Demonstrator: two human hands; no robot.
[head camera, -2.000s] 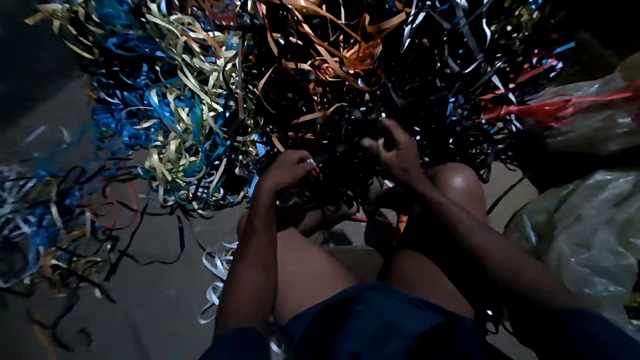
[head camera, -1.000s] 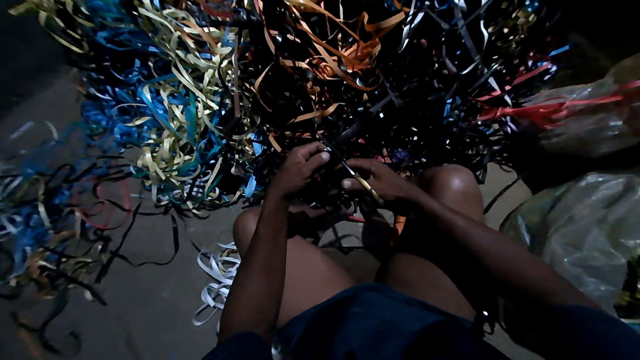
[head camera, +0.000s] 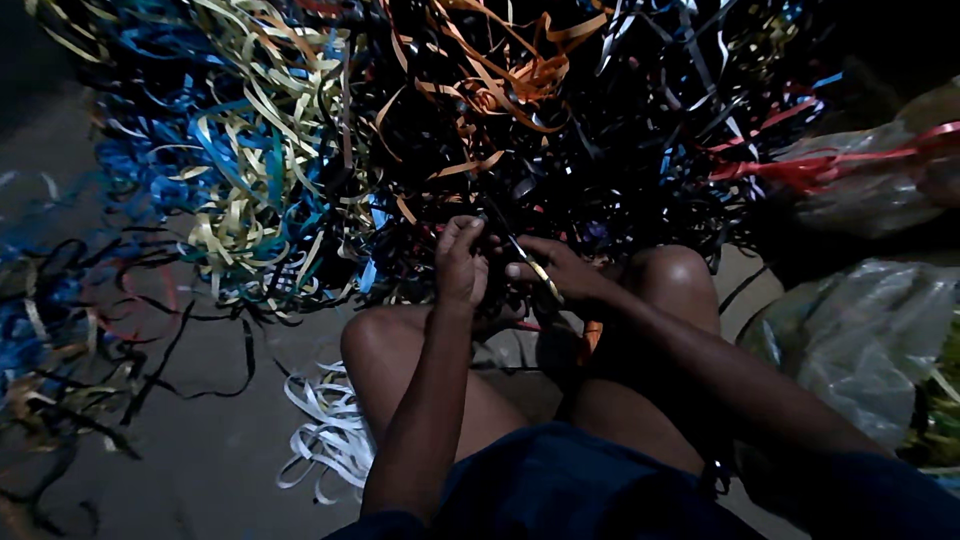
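My left hand (head camera: 463, 259) is raised above my left knee, thumb and forefinger pinched on what looks like a dark strap at the edge of a tangled pile of plastic strapping (head camera: 517, 82). Close to its right, my right hand (head camera: 561, 271) holds a slim, shiny item with a pale yellow end (head camera: 543, 277), slanting down to the right across the fingers. Whether this is a small blade or a stiff strip cannot be told. Black straps around the fingertips merge with the dark pile behind them.
White straps (head camera: 330, 435) lie beside my left leg. Loose black and blue straps (head camera: 37, 330) cover the floor at left. A clear plastic bag (head camera: 847, 337) stands at right, below another bag tied with red strap (head camera: 817, 171).
Two seconds ago my hands were farther apart, with no pale-ended item visible. It shows at my right hand one second ago. My left fingertips have since risen slightly.
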